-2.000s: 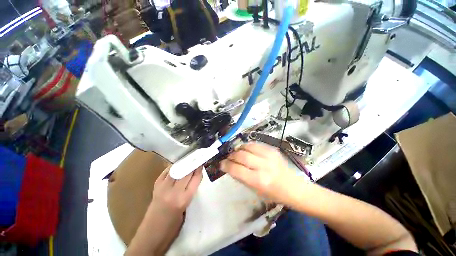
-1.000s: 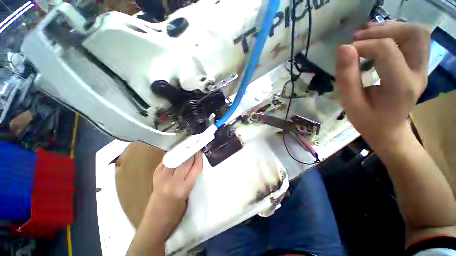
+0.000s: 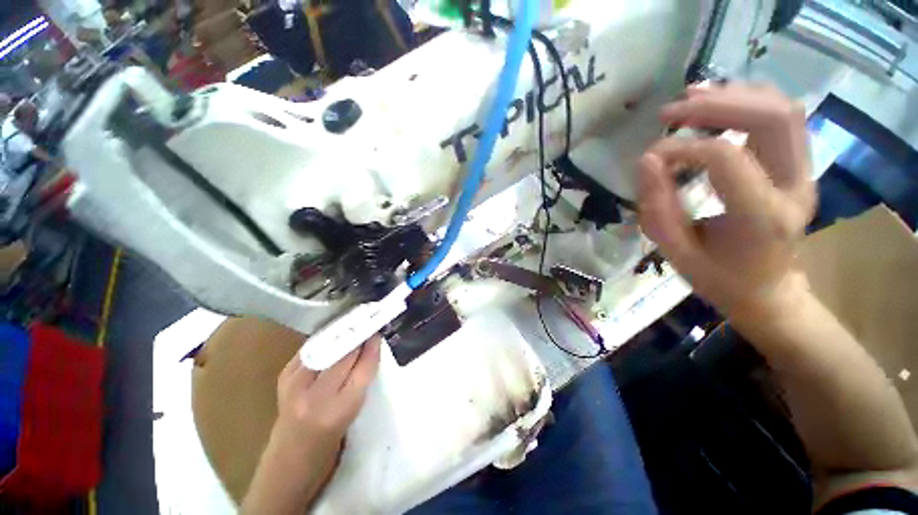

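The brown panel (image 3: 237,367) lies flat on the white table, left of the machine bed (image 3: 443,412). My left hand (image 3: 317,407) lies between the panel and the bed, palm down. Its fingertips are hidden under the white bar (image 3: 347,337), so its grip is unclear. The bar joins the blue tube (image 3: 481,161) beside the dark presser foot area (image 3: 372,262). The dark plate (image 3: 428,337) is uncovered on the bed. My right hand (image 3: 730,196) is raised in front of the machine head's right part, fingers curled and blurred; no thread is visible in it.
The off-white TYPICAL sewing machine (image 3: 403,136) spans the view. Snips with pinkish handles (image 3: 579,322) lie right of the needle area. Brown sheets (image 3: 866,292) stand at the right. Blue and red bins (image 3: 62,422) are on the floor at the left.
My right hand has left the needle area and risen to the right, uncovering the dark plate. My left hand stays by the white bar. The camera view has shifted.
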